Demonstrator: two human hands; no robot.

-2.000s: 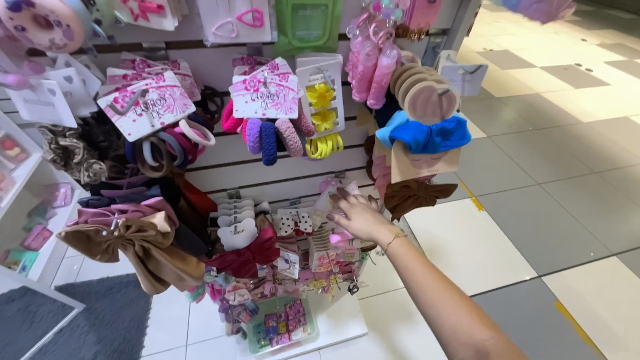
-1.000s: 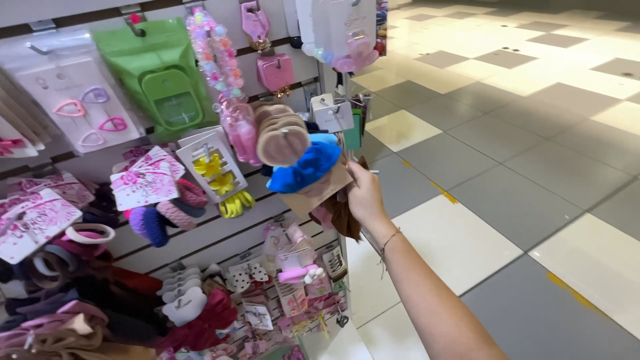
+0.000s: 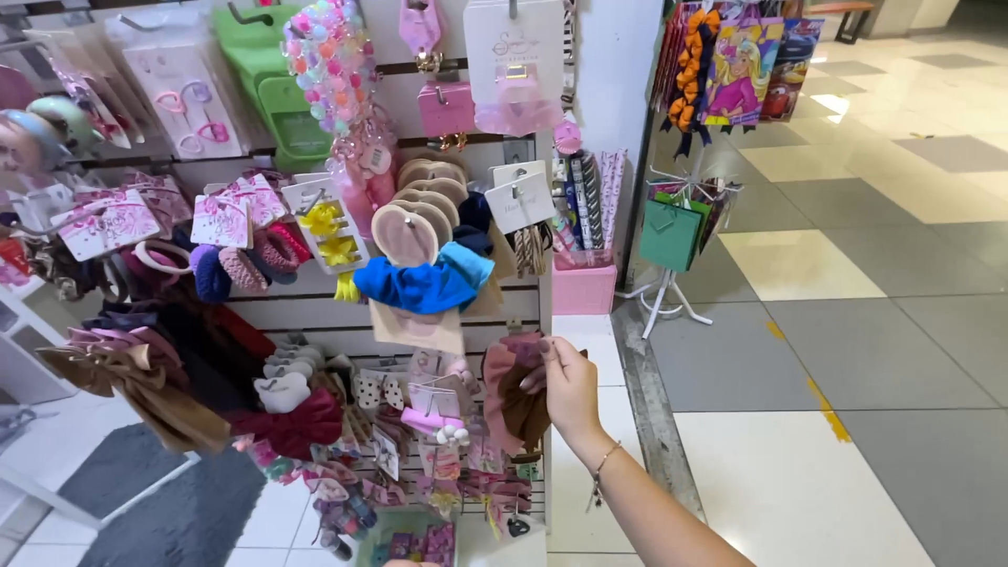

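Note:
My right hand [image 3: 568, 386] is at the right end of the slatted display, its thumb and fingertips pinched at the front of a brown fabric hair bow [image 3: 526, 405]. Pink fabric pieces [image 3: 499, 370] hang directly behind that bow. Above and to the left are a blue fabric scrunchie [image 3: 409, 287] on a beige card and several round beige pads [image 3: 405, 235]. A pink hair accessory [image 3: 431, 420] hangs lower left of the hand. Only a sliver of skin, seemingly my left hand [image 3: 411, 563], shows at the bottom edge; what it does is hidden.
Carded hair ties [image 3: 110, 224], a dark red bow [image 3: 295, 425] and a tan bow [image 3: 142, 382] hang at left. A bin [image 3: 366, 543] stands below. Right of the display are a pink box [image 3: 583, 288] with wrapping rolls and a white wire stand [image 3: 665, 303] with gift bags.
My right hand has gone from the lower small accessories to the brown bow at the display's right end. The view has shifted to the right.

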